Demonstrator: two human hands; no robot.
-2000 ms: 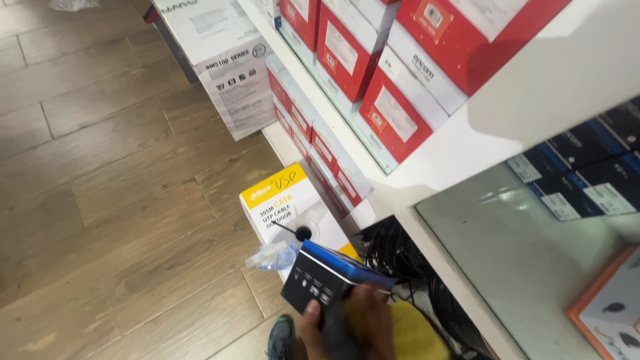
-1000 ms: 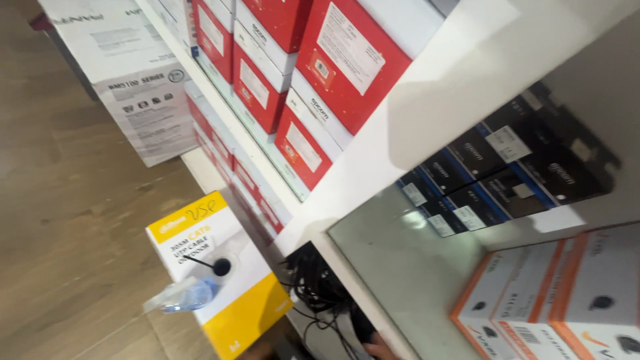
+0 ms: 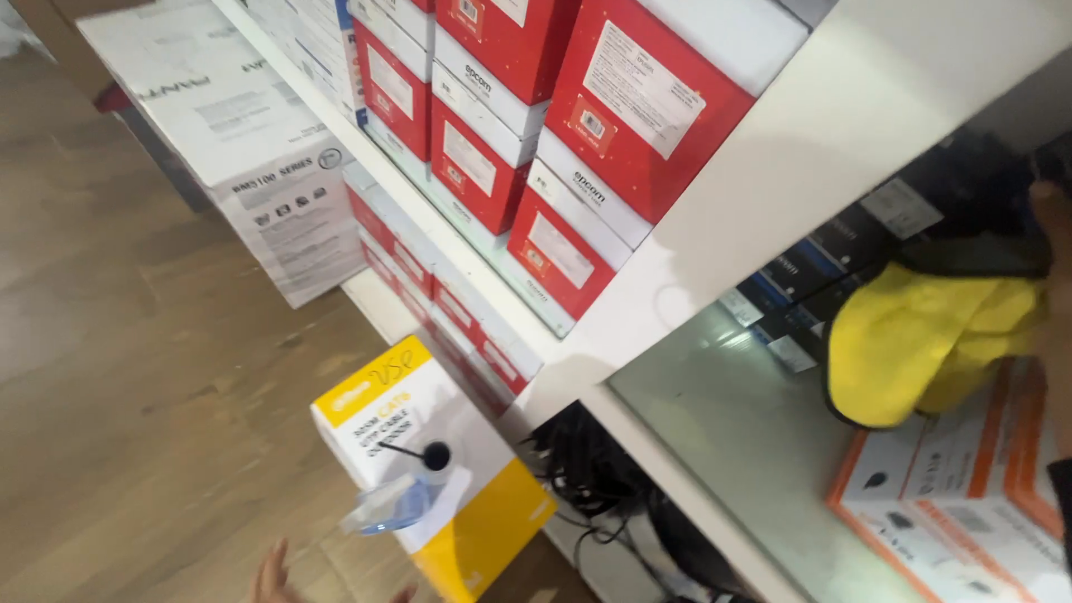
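My left hand (image 3: 276,576) is partly in view at the bottom edge, fingers apart and holding nothing. It is just below and left of a white and yellow UTP cable box (image 3: 490,502), which has a black cable end at its hole and clear bluish plastic (image 3: 394,504) on its face. At the right edge, my blurred right hand (image 3: 1051,226) has a yellow cloth (image 3: 896,343) with dark trim hanging from it. Its fingers reach the stacked black and blue boxes (image 3: 825,251); whether they also touch a box cannot be told.
Red and white boxes (image 3: 481,163) fill the upper shelves beside a pale upright panel (image 3: 720,201). A large white carton (image 3: 285,218) stands at the upper left. White and orange boxes (image 3: 913,536) sit on the glass-like shelf (image 3: 737,435). Black cables (image 3: 586,469) lie beneath it.
Two seconds ago a hand held a black and blue box beside the yellow cloth, over the cable box. The cloth is now at the right, by the shelved dark boxes. The view has shifted right.
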